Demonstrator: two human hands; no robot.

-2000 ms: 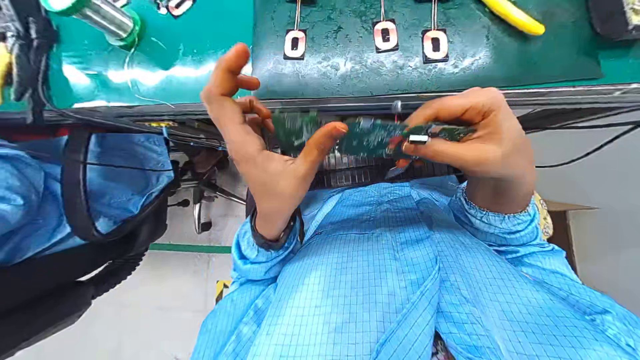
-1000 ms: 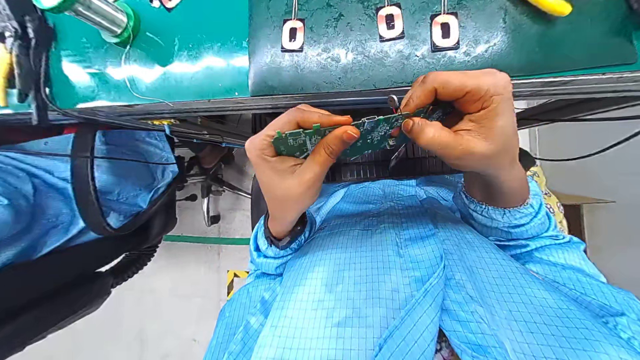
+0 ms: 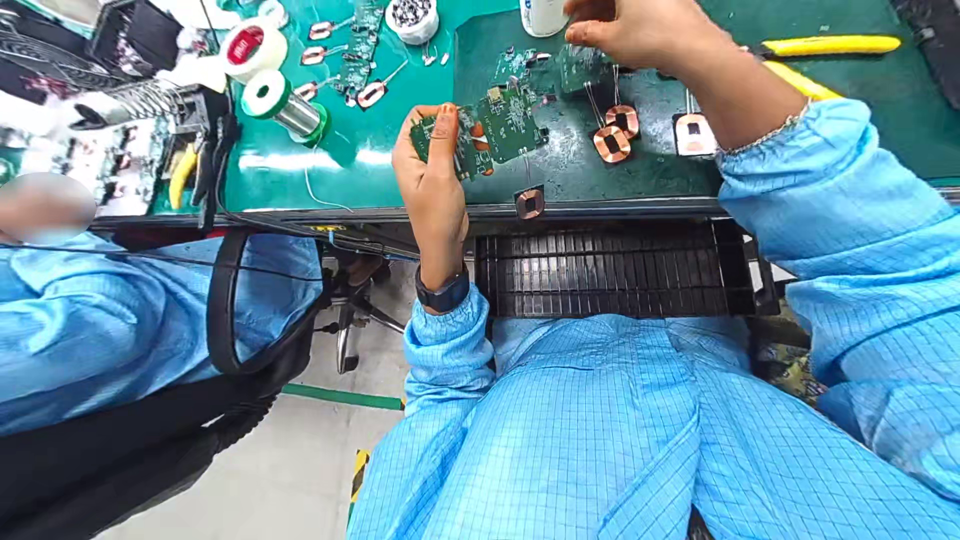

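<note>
My left hand (image 3: 439, 169) grips a green circuit board (image 3: 469, 142) near the bench edge, its thumb on top. Another green circuit board (image 3: 512, 124) adjoins it on the right, and a copper coil on a dark pad (image 3: 529, 202) lies just below. At the top, my right hand (image 3: 637, 34) is beside a white container (image 3: 543, 16) and above a further green board (image 3: 582, 69); whether its fingers hold anything cannot be told. Two bare copper coils (image 3: 613, 142) lie below that board, and a coil on a dark pad (image 3: 695, 134) rests under my right forearm.
Yellow-handled pliers (image 3: 831, 46) lie at the right. Solder wire spools (image 3: 296, 112), a tape roll (image 3: 253, 49) and a small white tub (image 3: 412, 21) stand at the left. A black slatted tray (image 3: 615, 274) sits below the bench edge. A co-worker's sleeve (image 3: 67, 300) is at far left.
Both hands were together on a board over the bench edge. They are now apart over the mat, my right hand reaching up to the far side. The view has shifted to show more of the bench.
</note>
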